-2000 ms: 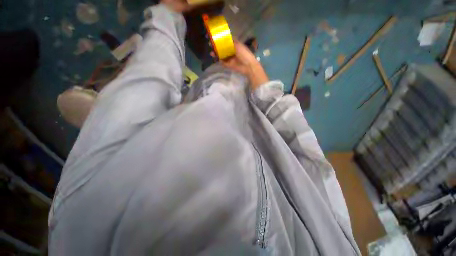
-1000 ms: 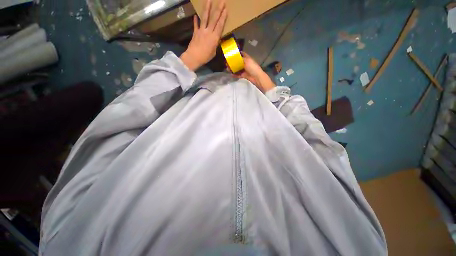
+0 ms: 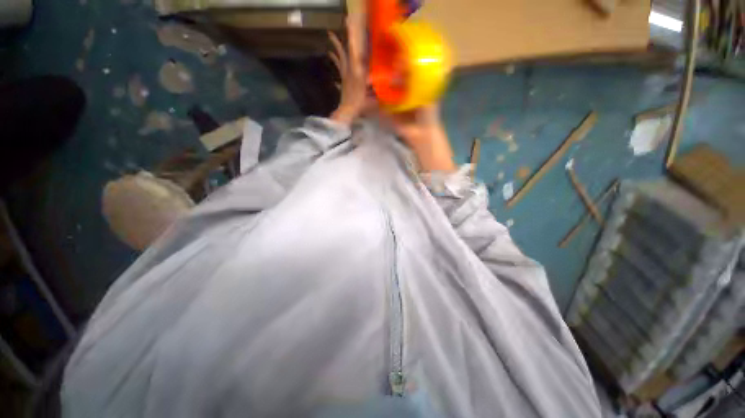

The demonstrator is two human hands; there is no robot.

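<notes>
The tape dispenser (image 3: pixel 388 61) with its yellow tape roll (image 3: pixel 427 64) is at the top centre, blurred, its orange-red body on the left side of the roll. My right hand (image 3: pixel 423 126) is below the roll and holds the dispenser; its fingers are mostly hidden behind it. My left hand (image 3: pixel 353 69) is just left of the dispenser, fingers apart, at the left edge of the cardboard sheet (image 3: pixel 539 31). Whether it touches the board is unclear. The sheet lies on the table at the top, cut off by the picture's edge.
A round stool (image 3: pixel 143 208) stands at left. Wooden-looking strips (image 3: pixel 555 159) and scraps lie on the blue-green floor (image 3: pixel 506 122). A grey wrapped stack (image 3: pixel 653 273) stands at right. The table edge (image 3: pixel 278 18) shows at the top left.
The tape dispenser has come up beside my left hand and now shows its orange body. My left hand is more upright, seen from its side. The view has shifted, showing the stool and grey stack.
</notes>
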